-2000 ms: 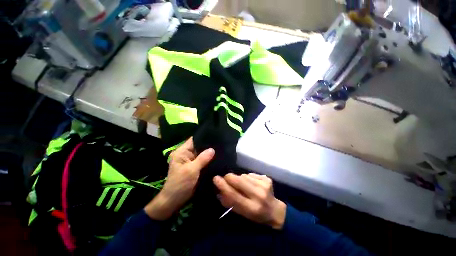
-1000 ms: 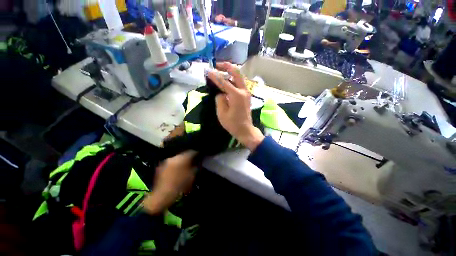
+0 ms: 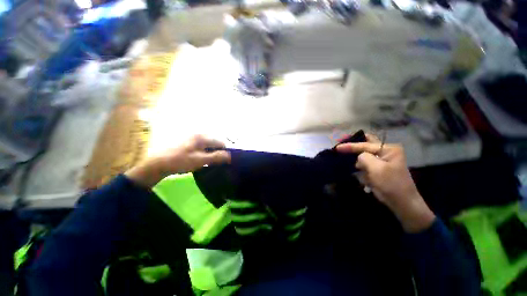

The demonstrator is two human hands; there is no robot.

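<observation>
My left hand [image 3: 193,157] grips the left end of the black upper edge of a garment panel [image 3: 271,179] at the table's front edge. My right hand [image 3: 375,165] grips the right end, where black fabric bunches up at the fingers. The edge is stretched between both hands. Below it hang black fabric, neon-green blocks and green stripes, over my lap. A small pale tip shows under my right hand; I cannot tell what it is. The white sewing machine [image 3: 346,46] stands behind, its needle area beyond the fabric. The picture is blurred.
Brown cardboard with yellow printed tape [image 3: 136,115] lies at left on the white table [image 3: 52,185]. A blurred blue-white machine [image 3: 34,110] stands at far left. Another black and neon-green pile [image 3: 491,240] is at lower right. Dark tools [image 3: 453,118] lie near the machine's right end.
The view has swung right. The garment has moved off the tabletop to its front edge and my lap. My hands have moved apart, holding its black edge at both ends.
</observation>
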